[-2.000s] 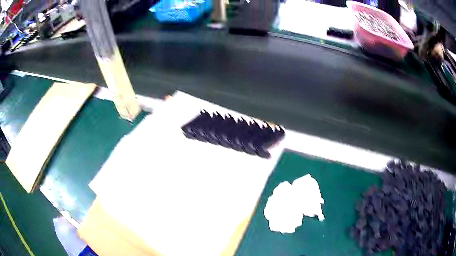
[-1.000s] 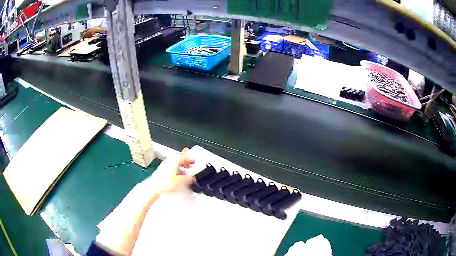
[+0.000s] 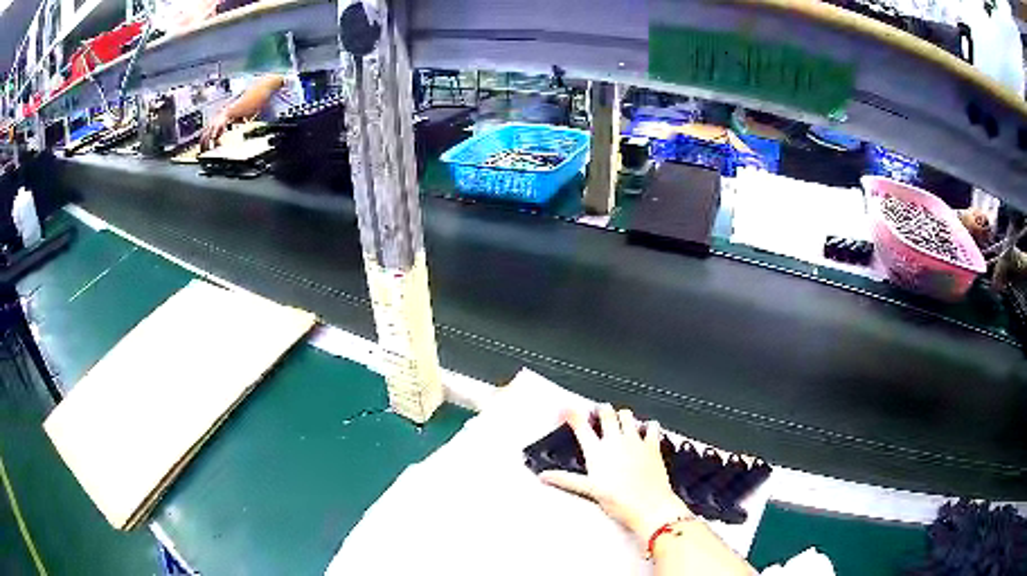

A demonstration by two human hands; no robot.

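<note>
A row of several black handle-like housings (image 3: 721,478) lies on the white sheet (image 3: 473,506), near its back edge beside the belt. My right hand (image 3: 625,467) reaches in from the bottom right, a red band at its wrist. It is palm down over the left-middle of the row, thumb out to the left and fingers spread over the housings. It hides the ones below, and I cannot see whether it grips any. My left hand is out of the picture. The heap of dark grey pieces (image 3: 978,546) is cut off at the lower right.
A tape-wrapped post (image 3: 403,338) stands at the bench edge, left of the row. Cardboard (image 3: 180,394) lies at the left. A crumpled white piece (image 3: 805,565) shows at the bottom. Across the black belt (image 3: 586,304) are blue (image 3: 518,169) and pink (image 3: 921,242) baskets and another person's arm (image 3: 242,110).
The left hand at the row's left end has left the picture. My right hand has come in over the row. The view has tilted up and turned left.
</note>
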